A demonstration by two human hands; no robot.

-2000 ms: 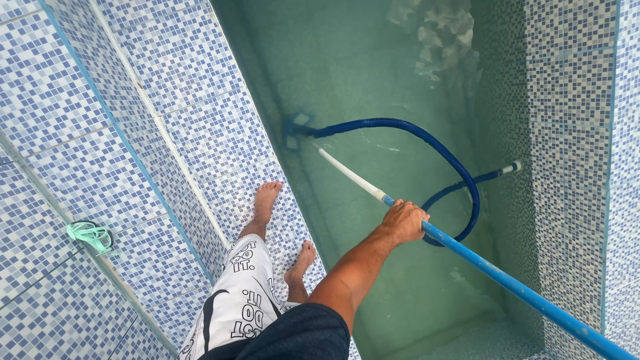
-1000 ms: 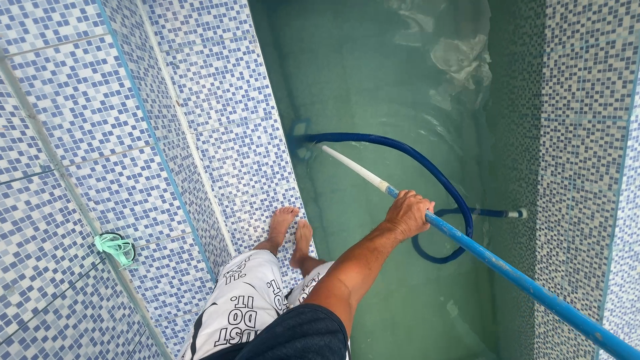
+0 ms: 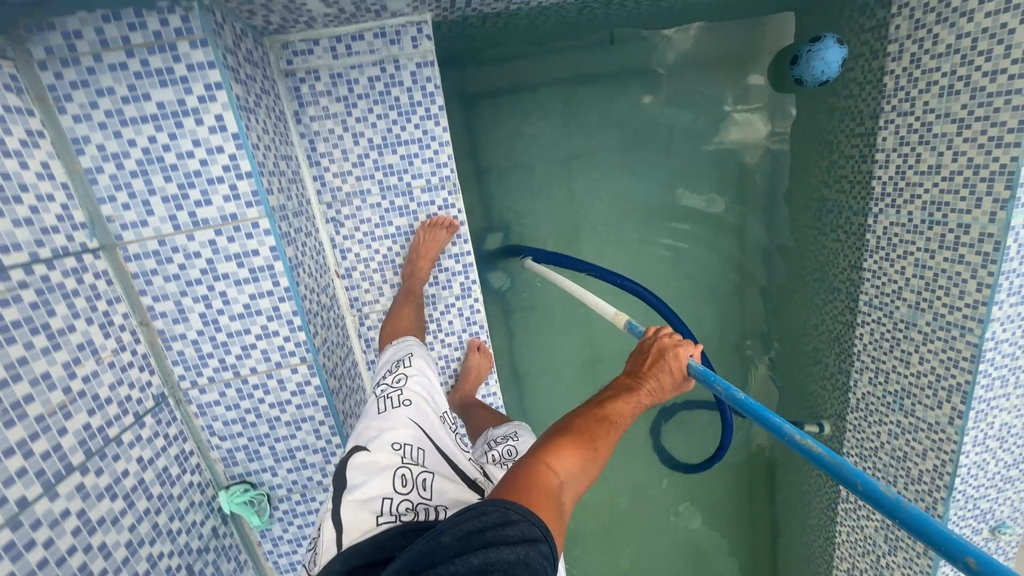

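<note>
My left hand (image 3: 660, 364) is closed around a blue telescopic pole (image 3: 832, 458), just behind its white front section (image 3: 572, 293). That section slants down into green pool water, beside a dim, partly hidden cleaner head (image 3: 498, 264) near the ledge. A ribbed blue hose (image 3: 632, 286) runs from there under the pole, loops below my hand and ends in a pale cuff (image 3: 816, 428) by the right wall. The pole's rear end leaves the view at lower right. My right hand is out of view.
My bare feet stand on a narrow mosaic-tiled ledge (image 3: 384, 160) at the pool's edge. Tiled steps rise on the left, with a mint-green item (image 3: 246, 504) lying there. A blue patterned ball (image 3: 818, 60) floats by the right tiled wall (image 3: 920, 264).
One foot has moved forward along the ledge, away from the other. My left hand keeps its hold on the pole. The view has shifted, and the ball has come into it.
</note>
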